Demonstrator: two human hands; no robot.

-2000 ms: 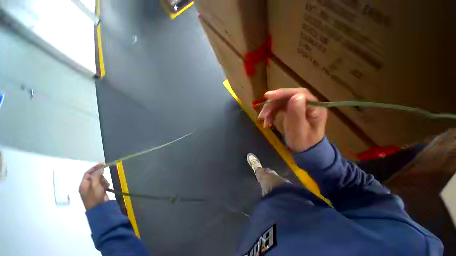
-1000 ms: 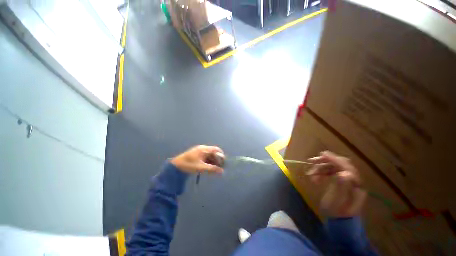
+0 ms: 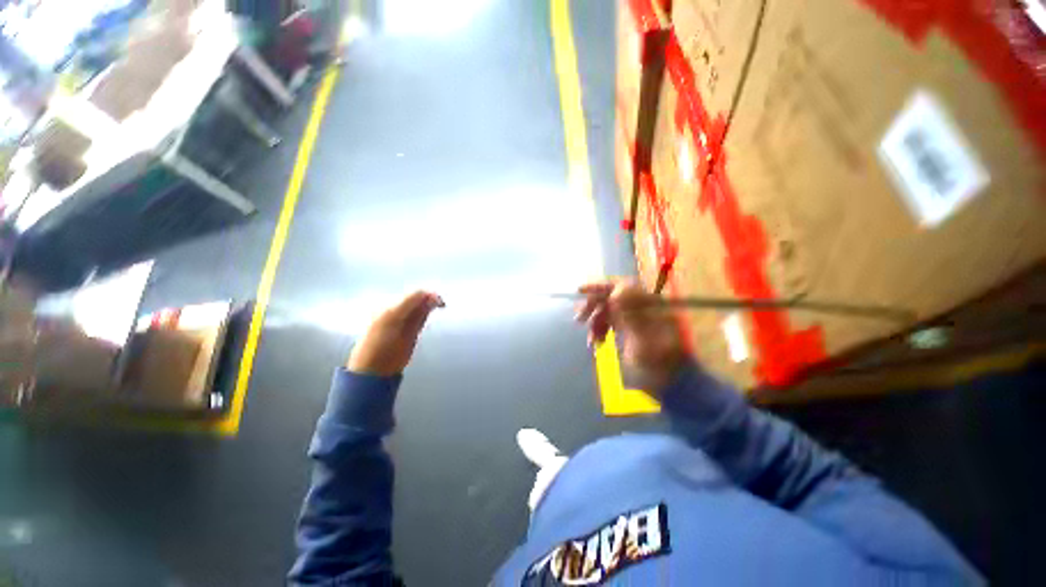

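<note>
My right hand (image 3: 642, 327) is shut on a thin dark greenish strapping band (image 3: 740, 304). The band runs right along the lower part of a large brown carton (image 3: 843, 218) with red tape on its seams. A short end points left from my fingers and fades into the floor glare. My left hand (image 3: 396, 333) is raised over the aisle left of my right hand, with its fingertips pinched together. Glare and blur hide whether the band reaches it.
Yellow lines (image 3: 281, 247) edge the glossy floor (image 3: 459, 401). At the left stand a white-framed worktable (image 3: 161, 155) and, lower, open brown boxes (image 3: 172, 361). A white barcode label (image 3: 934, 161) is on the carton. My shoe (image 3: 537, 447) is below.
The view has turned from the pale wall and cart to the worktable side and the red-taped carton face. My hands are still raised and apart, my right hand still holding the band.
</note>
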